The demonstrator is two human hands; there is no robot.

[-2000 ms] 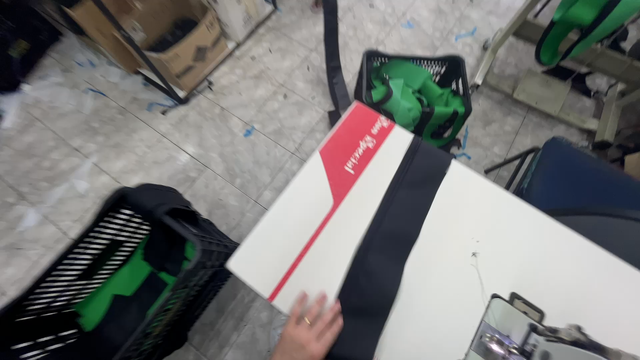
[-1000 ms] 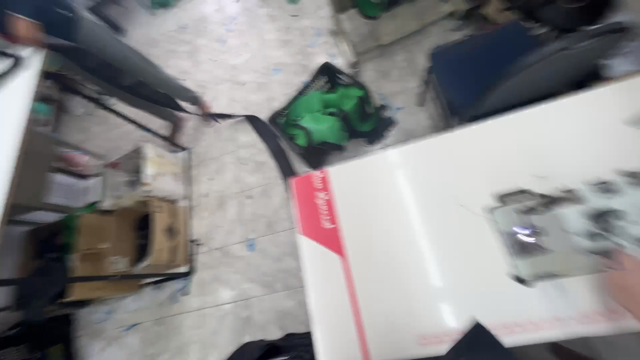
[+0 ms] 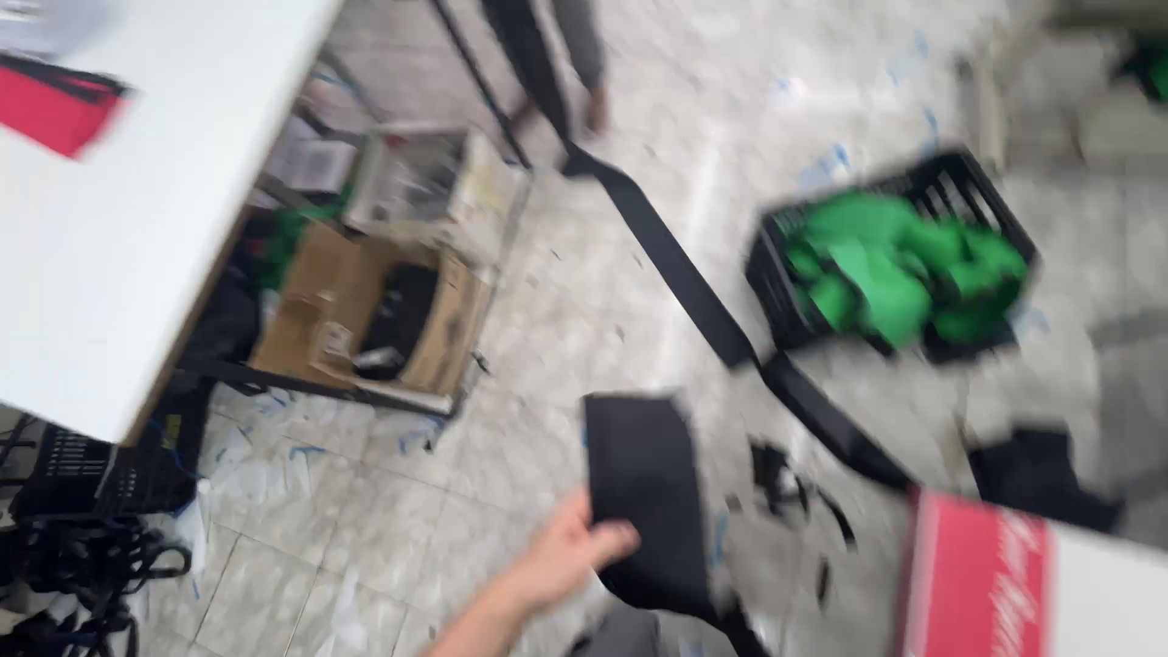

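Observation:
My left hand (image 3: 584, 552) is low in the middle of the head view, its thumb over the near face of a black fabric strip (image 3: 643, 484) and its fingers partly hidden by it. The strip's wide end stands up above the hand; its lower part hangs down to the bottom edge. My right hand is out of view. Another long black fabric strip (image 3: 671, 260) runs from a person's hand (image 3: 597, 109) at the top down to the corner of a white table with a red printed panel (image 3: 976, 575).
A black plastic crate (image 3: 776, 310) holds green fabric pieces (image 3: 876, 265). At left, a white table (image 3: 155, 219) stands beside an open cardboard box (image 3: 301, 333) on a low shelf. Black scraps (image 3: 780, 479) and blue bits lie on the tiled floor.
The view has swung left, away from the white table's top. My left hand, on the table two seconds ago, is now over the floor with a black strip in its grasp.

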